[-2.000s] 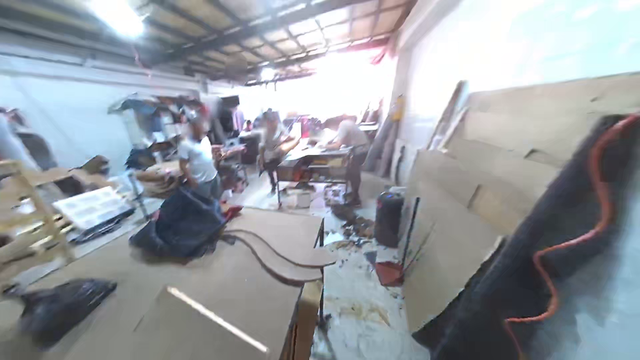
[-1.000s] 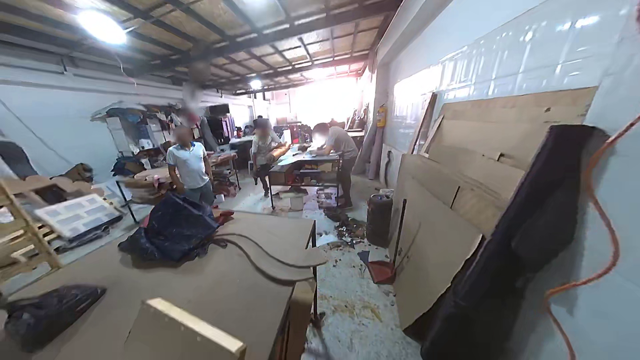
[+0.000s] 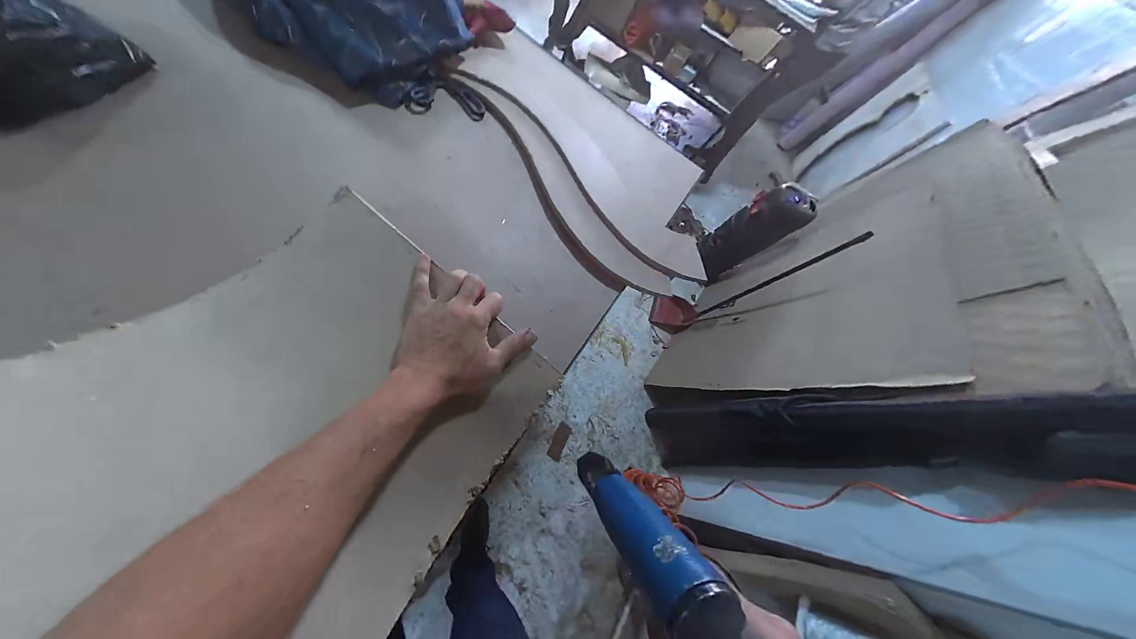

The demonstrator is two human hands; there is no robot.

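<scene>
My left hand [image 3: 453,333] lies spread on a large brown board [image 3: 266,373], its fingers curled over the straight far edge. That board rests over another flat board [image 3: 373,169] on the work table. My right hand [image 3: 768,621], mostly cut off at the bottom edge, is closed around a blue tool with a black nose [image 3: 652,541], which looks like a pneumatic stapler. The tool is held over the floor, right of the board's rough near edge, apart from it. Two curved strips [image 3: 550,191] lie on the far part of the table.
A dark blue bag [image 3: 364,40] and a black plastic bag [image 3: 67,67] lie on the table. Right of it are a red dustpan [image 3: 672,313], a dark container [image 3: 759,226], leaning cardboard sheets [image 3: 843,311], a dark roll [image 3: 870,432] and an orange hose [image 3: 865,488] by the wall.
My left hand and forearm have come into view on the board, and the blue tool in my right hand has appeared. The view has tilted strongly downward.
</scene>
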